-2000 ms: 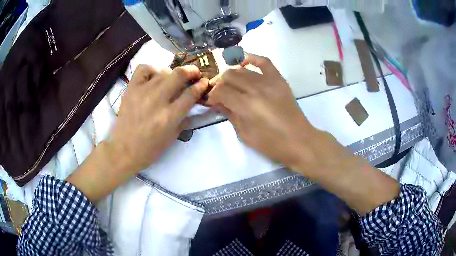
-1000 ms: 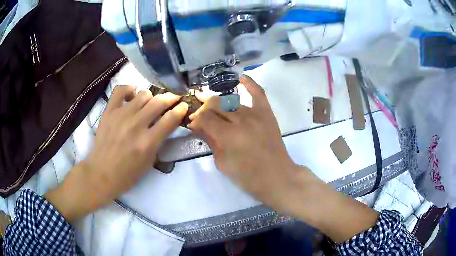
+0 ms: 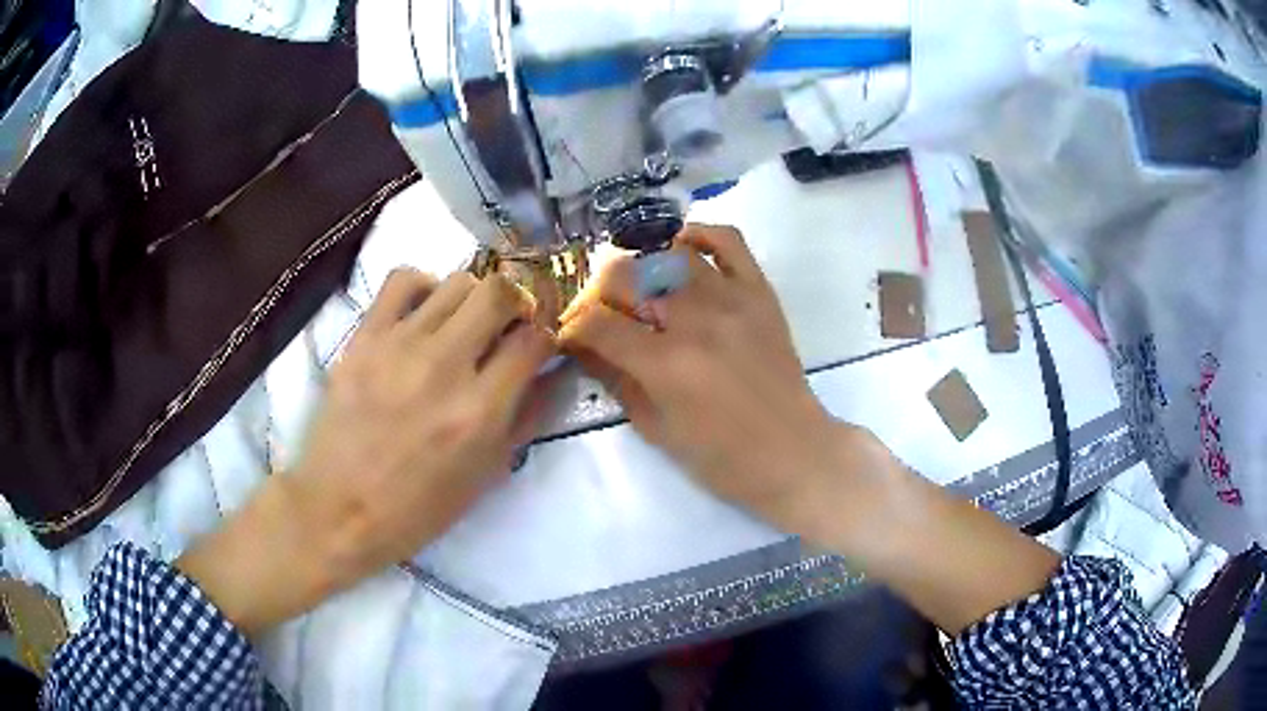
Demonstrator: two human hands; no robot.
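Note:
A small dark brown piece (image 3: 553,285) lies under the lit needle area of the white sewing machine (image 3: 584,70), mostly hidden by my fingers. My left hand (image 3: 431,389) holds its near left edge with bent fingertips. My right hand (image 3: 709,361) pinches it from the right, its fingertips almost touching those of my left hand. A large brown panel (image 3: 209,208) with pale stitch lines lies at the left, joined to or resting on white quilted padding (image 3: 250,396).
Two small brown squares (image 3: 900,304) and a narrow brown strip (image 3: 991,278) lie right of my right hand. A black cord (image 3: 1052,403) crosses the table there. A translucent plastic bag (image 3: 1195,333) is at far right. A ruler strip (image 3: 695,604) runs along the front edge.
The view has shifted, bringing the machine head lower in the frame than two seconds ago. Both hands stay at the brown piece, their fingertips closer together than a second ago.

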